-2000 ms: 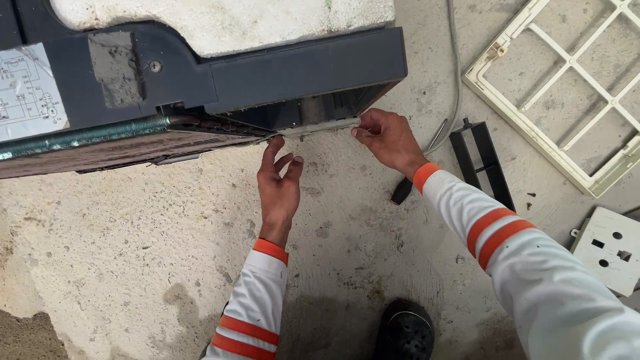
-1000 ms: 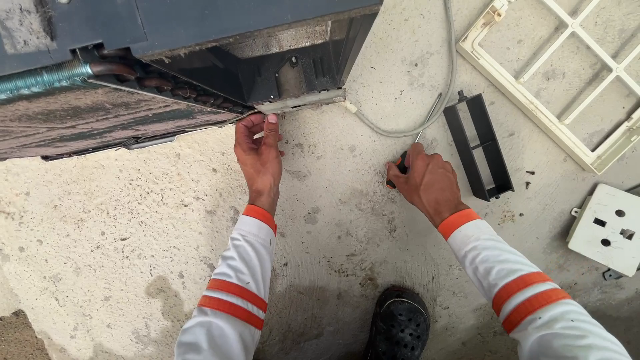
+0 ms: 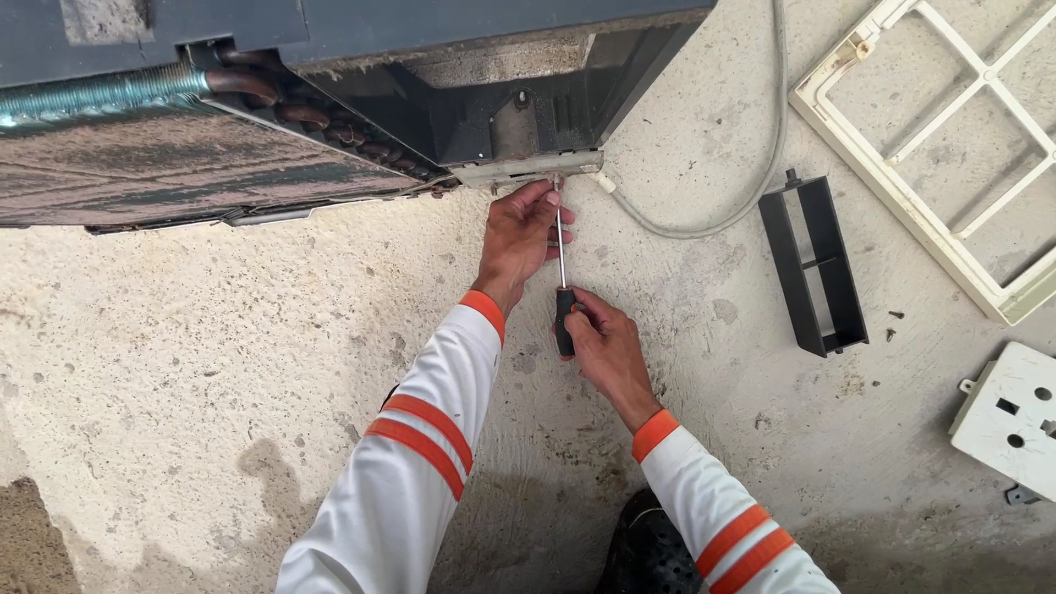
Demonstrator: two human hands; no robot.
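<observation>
My right hand (image 3: 606,346) grips the black handle of a screwdriver (image 3: 562,256), whose metal shaft points up toward a grey metal strip (image 3: 528,167) along the lower edge of an air conditioner unit (image 3: 503,37). By the tip, the thumb and index finger of my left hand (image 3: 520,231) are pinched together at the shaft's upper end; whether a screw is between them cannot be told. Left of the hands, the unit shows copper tube bends (image 3: 305,115) and a dirty finned coil (image 3: 181,165).
A grey cable (image 3: 709,231) curves over the concrete floor from the strip's right end. Further right lie a black plastic frame (image 3: 813,264), several small screws (image 3: 891,334), a cream grille frame (image 3: 916,214) and a white panel with holes (image 3: 1011,412). A black clog (image 3: 652,549) is at the bottom.
My right hand left the strip, took hold of the screwdriver on the floor, and brought it up beneath the strip. My left hand has shifted right along the strip's edge.
</observation>
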